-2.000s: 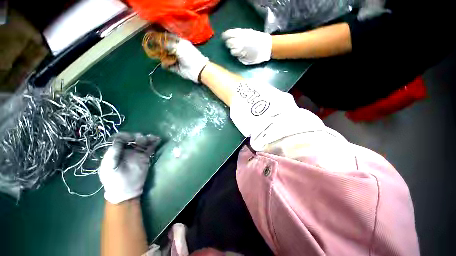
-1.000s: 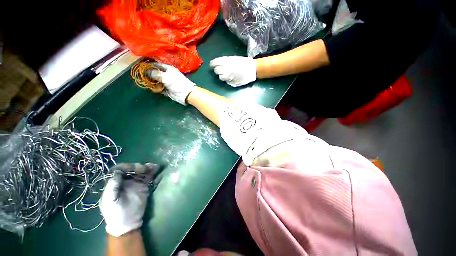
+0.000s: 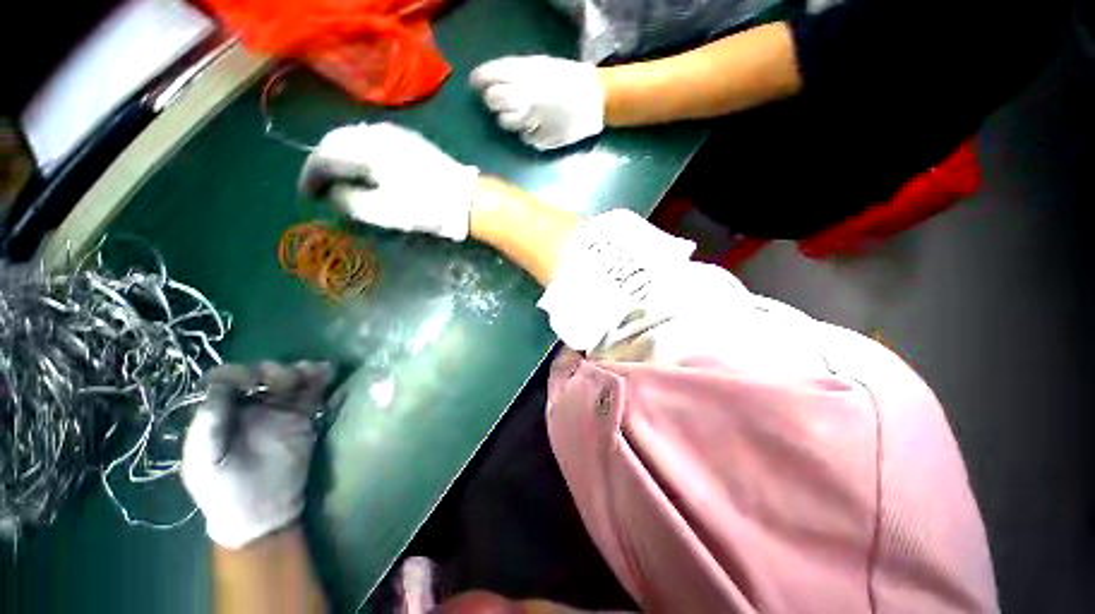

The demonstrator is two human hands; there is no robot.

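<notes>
Orange-tan rubber bands [image 3: 329, 262] lie in a small loose pile on the green surface. My right hand [image 3: 390, 180], in a white glove with dark fingertips, is above and right of the pile, fingers curled. A thin loose cable [image 3: 279, 130] meets its fingers; whether they grip it is hidden. My left hand [image 3: 250, 450], gloved, is at the lower left, fingers bent, beside a tangled heap of silver-grey cables [image 3: 72, 372]. A few strands reach towards its fingers; I cannot tell if it holds any.
An open red plastic bag [image 3: 360, 48] is at the top. Another person's white-gloved hand [image 3: 543, 101] rests on the bench at the right. A clear bag [image 3: 654, 24] is beyond it. The pale bench rim [image 3: 156, 144] and a white sheet [image 3: 114, 72] are upper left. Whitish residue marks the surface.
My right hand has let go of the rubber bands, which now lie on the bench, and has moved away from them. The loose cable now lies farther up. My left hand stays beside the heap.
</notes>
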